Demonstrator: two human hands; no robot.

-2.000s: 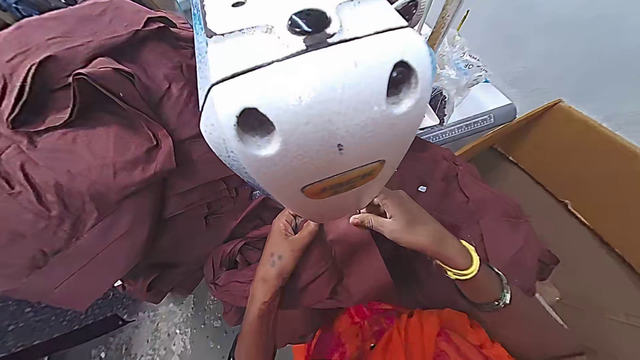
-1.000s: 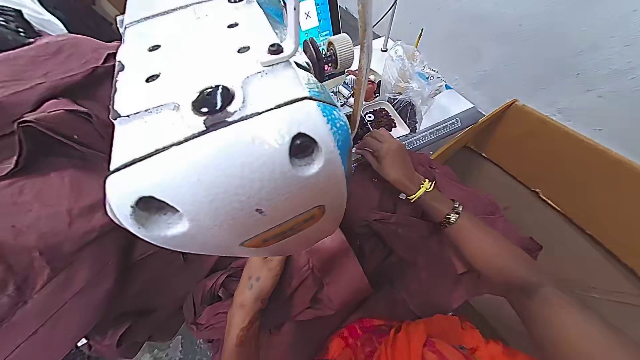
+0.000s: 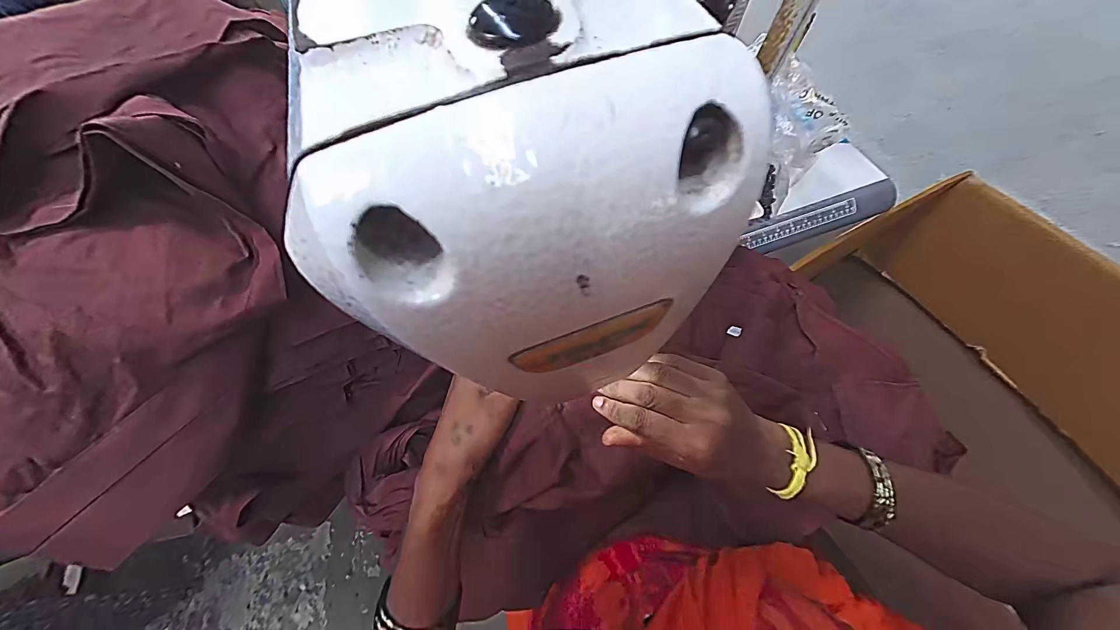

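Note:
The white head of a sewing machine (image 3: pixel 534 210) fills the upper middle of the view and hides its needle area. My right hand (image 3: pixel 674 416) is at the lower right edge of the head, fingers bent, above maroon fabric (image 3: pixel 569 490); whether something small is between the fingertips cannot be told. Of my left hand (image 3: pixel 481 402) only the wrist side shows, on the maroon fabric; its fingers are hidden behind the machine head. The fabric spreads below and to the right of the head. A small white chip (image 3: pixel 734 331) lies on it.
A big heap of maroon cloth (image 3: pixel 131 289) lies at the left. An open cardboard box (image 3: pixel 997 306) stands at the right, beside a grey-white edge with a printed scale (image 3: pixel 805 223). Clear plastic wrap (image 3: pixel 801 114) is behind it, near a grey wall (image 3: pixel 980 79).
My right hand has come back from the small tray of dark items beyond the machine to the machine head's lower edge. The view has swung markedly.

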